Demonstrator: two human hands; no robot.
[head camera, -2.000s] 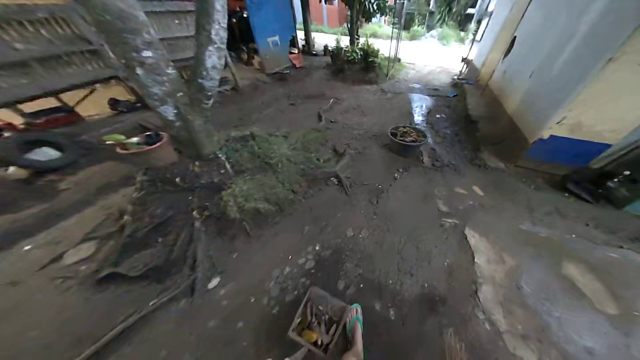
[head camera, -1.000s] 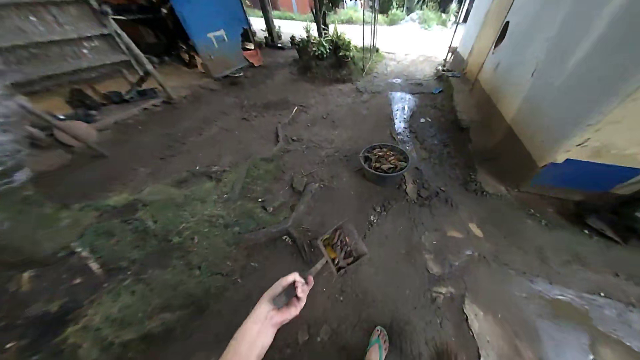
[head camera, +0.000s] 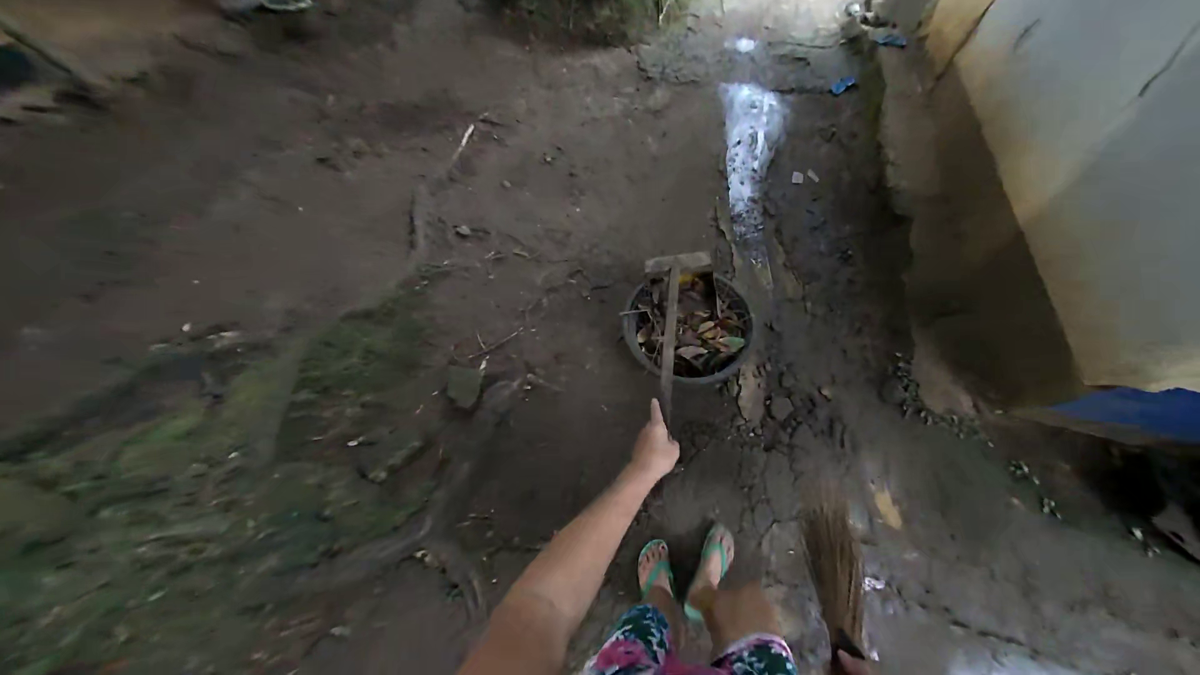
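My left hand (head camera: 656, 448) grips the wooden handle of a dustpan (head camera: 678, 263), its index finger laid along the handle. The dustpan is over the far left part of a round dark basin (head camera: 636, 352), its pan tipped so that its inside is hidden. Dry brown and yellowish leaves (head camera: 708, 337) fill much of the basin. At the bottom edge my right hand (head camera: 851, 664), mostly out of view, holds a stick broom (head camera: 832, 562) whose bristles point forward.
My feet in green flip-flops (head camera: 654, 568) stand on damp dirt just behind the basin. A wall (head camera: 1097, 187) with a blue base runs along the right. Beyond the basin lies a wet puddle strip (head camera: 750, 141). Roots (head camera: 450, 506) and mossy ground (head camera: 356, 356) are at left.
The dustpan, held low with leaves in it one second ago, is now tipped over the basin. The basin is now close in front of my feet. The broom has come into clear view at right.
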